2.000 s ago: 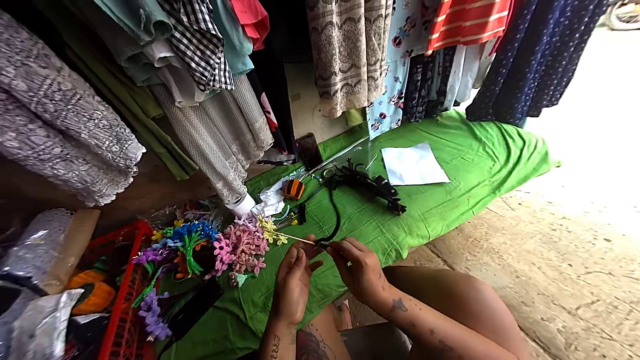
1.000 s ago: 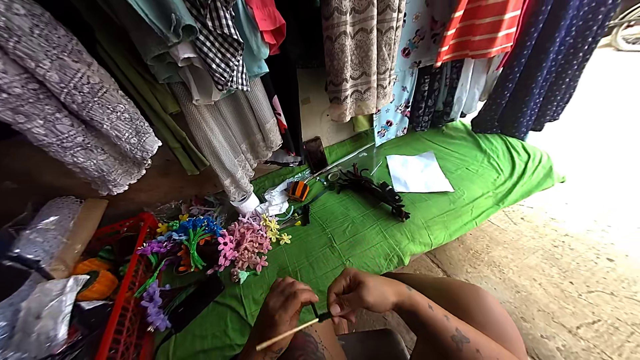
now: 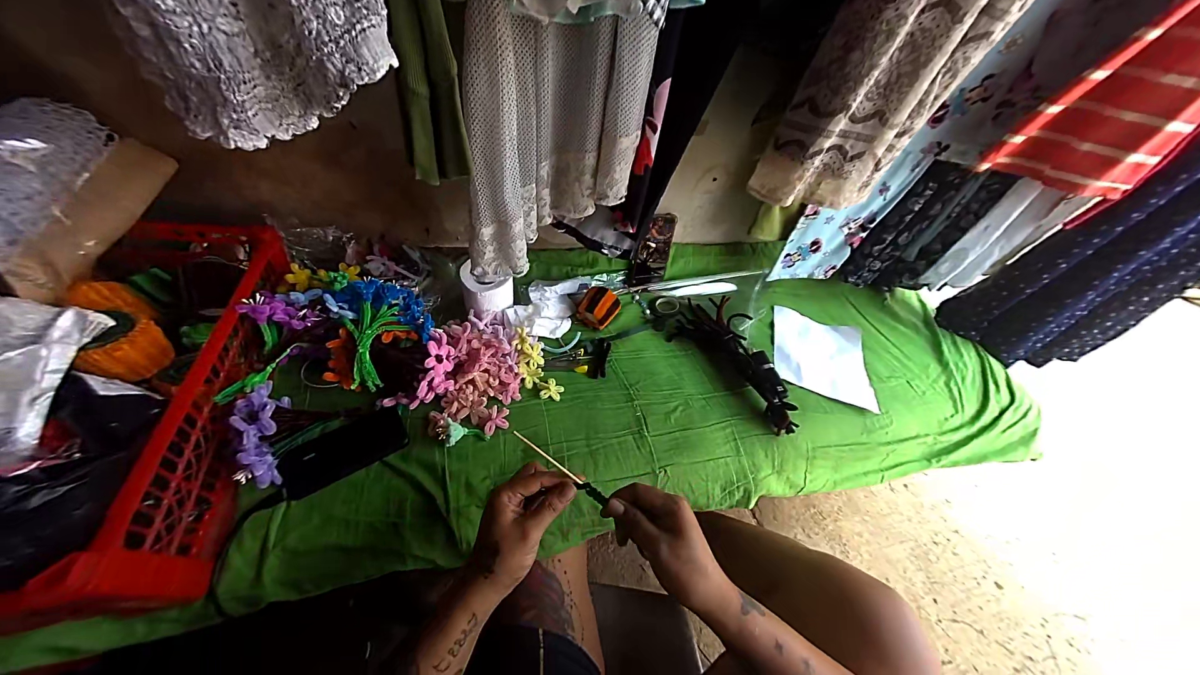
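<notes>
Between thumb and fingers, my left hand [image 3: 525, 520] grips a thin wooden stick [image 3: 547, 456] near its lower end. A black fuzzy strand, which looks like a pipe cleaner [image 3: 594, 493], is coiled about that end, and my right hand [image 3: 662, 534] pinches it. Beyond my hands, pink pipe-cleaner flowers [image 3: 478, 366] lie on the green cloth [image 3: 637, 450], with small yellow flowers [image 3: 528, 361] beside them. Blue flowers with green stems [image 3: 375, 319] and purple flowers [image 3: 255, 436] lie further left. A bundle of black pipe cleaners [image 3: 736, 361] rests ahead to the right.
A red plastic crate [image 3: 178, 469] stands at the left. A black phone-like slab [image 3: 345, 452] lies near it. Behind are a white roll [image 3: 486, 289], an orange and black object [image 3: 597, 307] and hanging clothes [image 3: 562, 122]. White paper [image 3: 825, 358] lies at the right.
The black strand hung long and loose two seconds ago; now it is a short coil at the stick's end. The stick has swung to point up and left. The view has shifted.
</notes>
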